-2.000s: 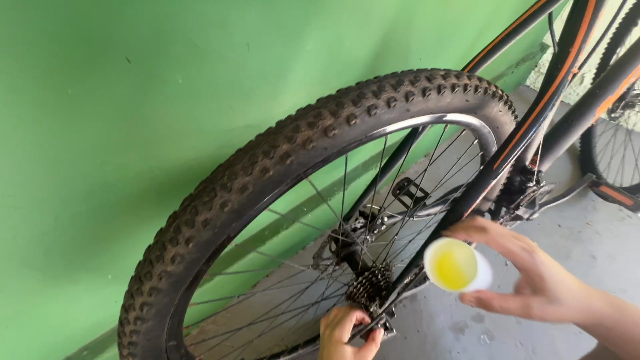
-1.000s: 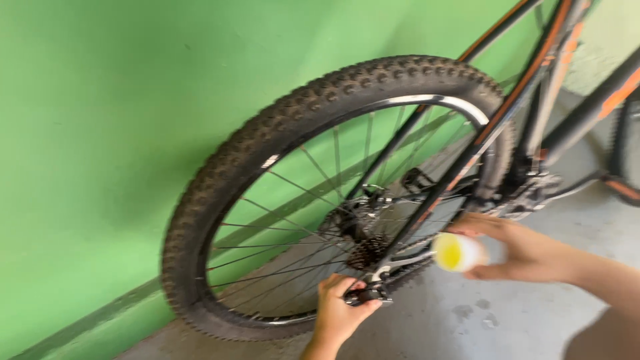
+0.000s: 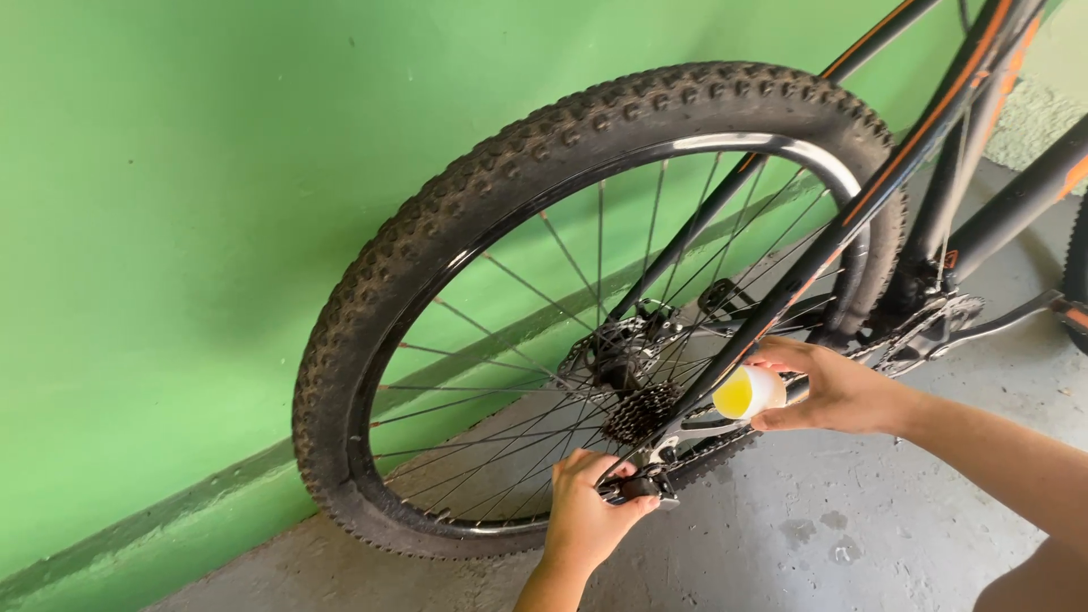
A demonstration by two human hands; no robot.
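Observation:
My left hand grips the rear derailleur of a mountain bike, low beside the rear wheel. In my right hand is a small white cup with yellow liquid inside, tilted so its opening faces me. The cup is just in front of the black and orange seat stay, to the right of the cassette. The knobby rear tire carries dried dirt on its tread. Between the cassette and the chainring, part of the chain is hidden behind my right hand and the cup.
A green wall stands close behind the wheel, with a ledge along its base. Wet spots mark the grey concrete floor. The crank arm sticks out at the right, and part of another tire shows at the right edge.
The view has shifted, showing more of the left hand and the floor. Both hands keep their places by the bike, left at the derailleur and right around the cup.

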